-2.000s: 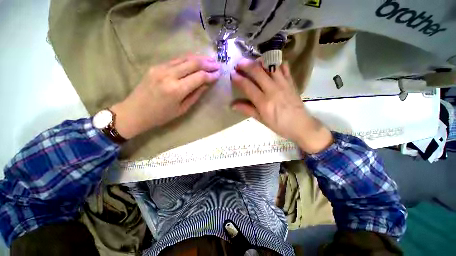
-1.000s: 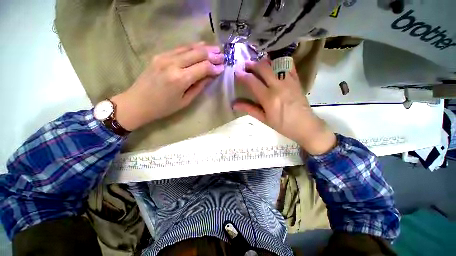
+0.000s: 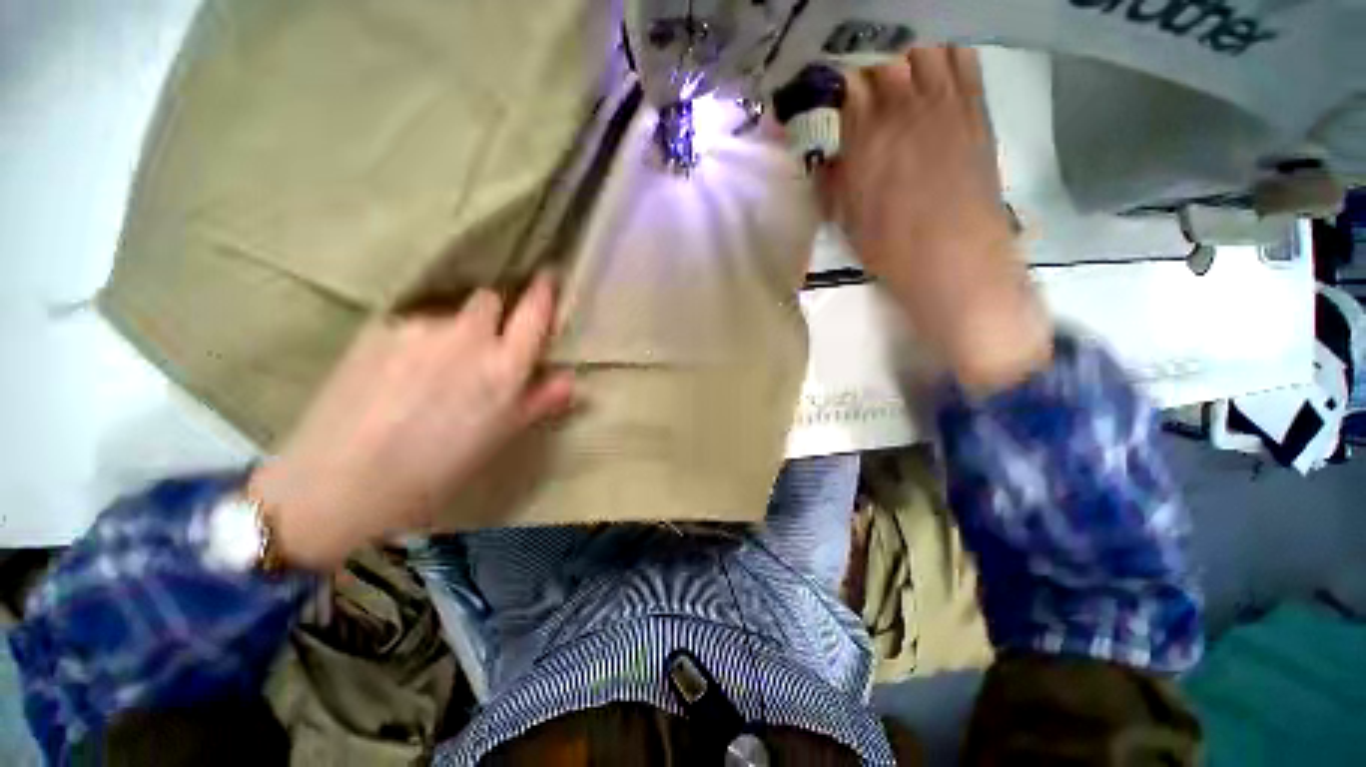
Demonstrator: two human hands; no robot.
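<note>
The khaki garment panel (image 3: 659, 435) lies under the lit presser foot and needle (image 3: 682, 138), with gathers fanning out from the foot. Its lower edge hangs over the table's front edge, and a raised fold runs up to the left of the foot. My left hand (image 3: 435, 390) is on the panel at that fold, fingers bent, slightly blurred; the cloth is at its fingertips. My right hand (image 3: 921, 195) is to the right of the foot, beside the machine's white knob, its fingertips at the machine head. Whether it holds anything is hidden.
The white machine head (image 3: 1184, 90) fills the upper right. The white table (image 3: 1079, 322) has a printed ruler along its front. Khaki cloth (image 3: 921, 577) hangs below the table on both sides of my lap. A green cloth (image 3: 1288, 682) lies at lower right, and black-and-white pieces (image 3: 1296, 412) at far right.
The panel has been shifted and turned, and its edge now overhangs the table. My left hand has moved down and left from the foot. My right hand has moved up and right, away from the needle.
</note>
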